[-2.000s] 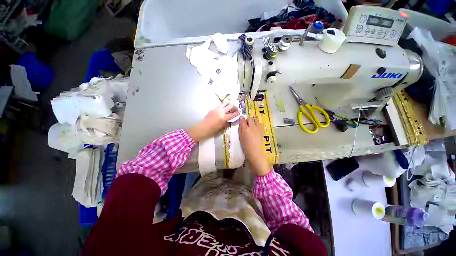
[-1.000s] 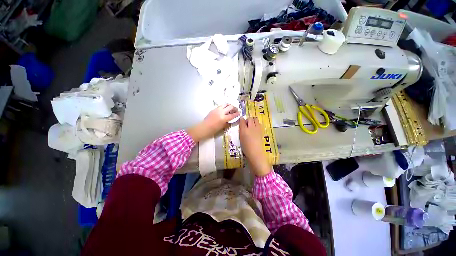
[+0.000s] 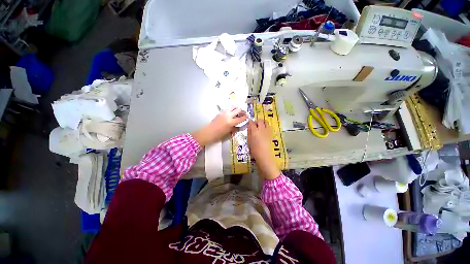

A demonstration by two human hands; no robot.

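Note:
A white fabric strip [image 3: 214,161] hangs over the table's front edge and runs up under my left hand [image 3: 225,125]. My left hand presses the cloth near the needle area of the sewing machine [image 3: 319,69]. My right hand [image 3: 261,139] is beside it, fingertips at the cloth just in front of the presser foot, which is hard to make out. Sewn white cloth [image 3: 221,72] lies bunched beyond my left hand. Yellow printed tape [image 3: 277,147] lies flat on the bed under and beside my right hand.
Yellow-handled scissors [image 3: 324,122] lie open on the machine bed, with small dark tools [image 3: 355,126] to their right. Stacked white cloth [image 3: 85,111] is left of the table. Thread cones [image 3: 380,215] and a black rectangle [image 3: 353,173] are on the right side surface.
The white strip between my hands has moved up toward the needle, baring the printed tape near the front edge. Both hands stay in nearly the same place.

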